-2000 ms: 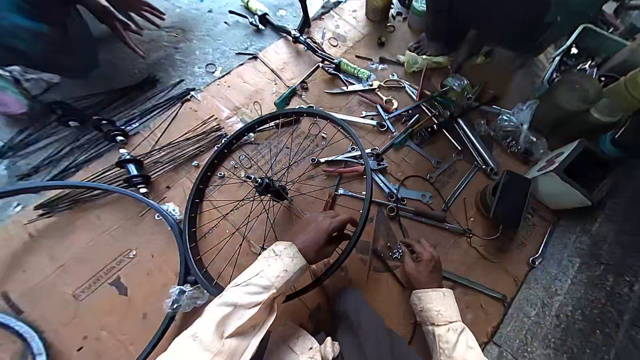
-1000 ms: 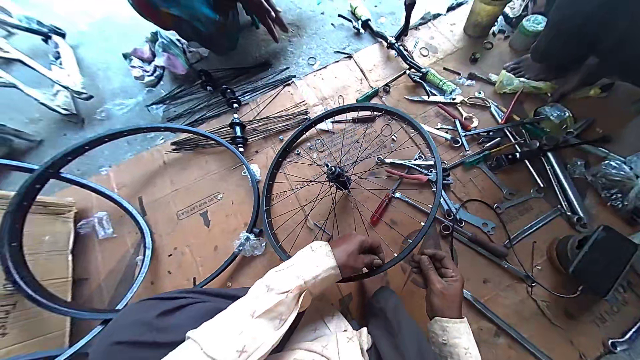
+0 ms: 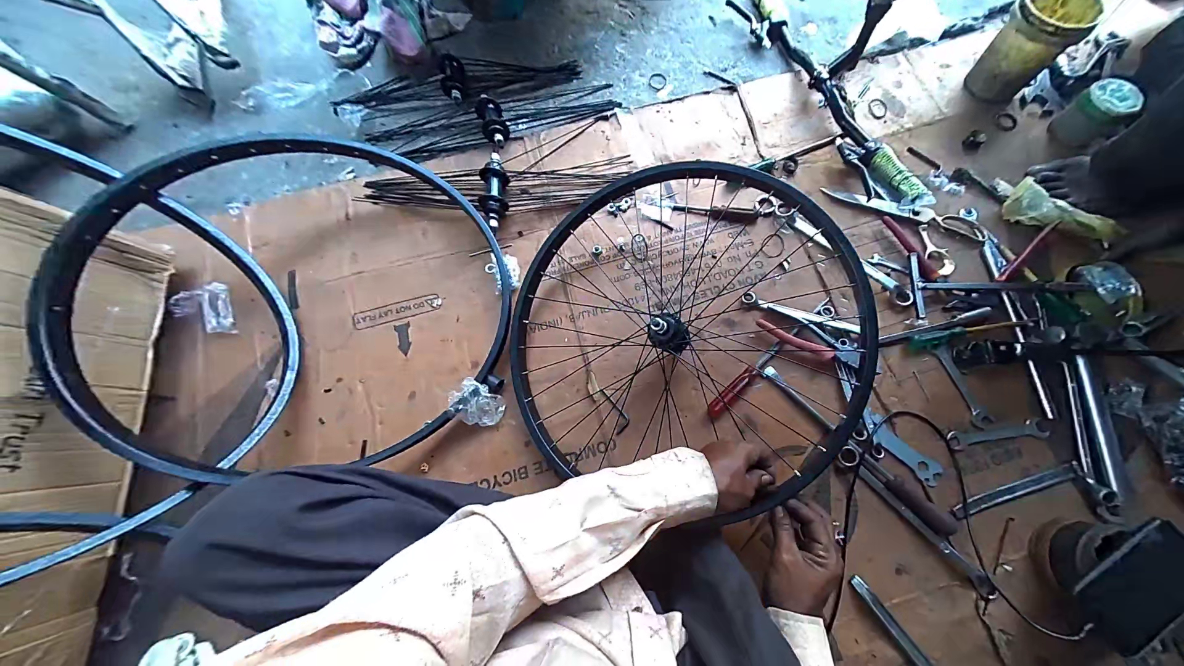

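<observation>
A black bicycle wheel rim (image 3: 868, 314) with thin spokes running to a dark hub (image 3: 668, 331) lies in front of me. My left hand (image 3: 738, 474) is at the rim's near right part, its fingers curled inside the rim; a spoke end may be between them, too small to tell. Just outside the same stretch of rim is my right hand (image 3: 803, 555), thumb and fingertips pinched close to the rim's outer edge. Whatever small part it may hold is hidden. A red-handled screwdriver (image 3: 731, 392) shows through the spokes.
Bare rims (image 3: 57, 305) overlap at the left, beside a cardboard box (image 3: 83, 370). Loose spokes with hubs (image 3: 493, 185) lie beyond. Wrenches (image 3: 906, 449), pliers (image 3: 797, 340) and scissors (image 3: 879, 203) spread over the cardboard at right. Another person's foot (image 3: 1073, 180) is at upper right.
My right hand was over small metal parts on the cardboard two seconds ago; it has come to the rim's outer edge. My left hand stays at the rim. The view has shifted considerably.
</observation>
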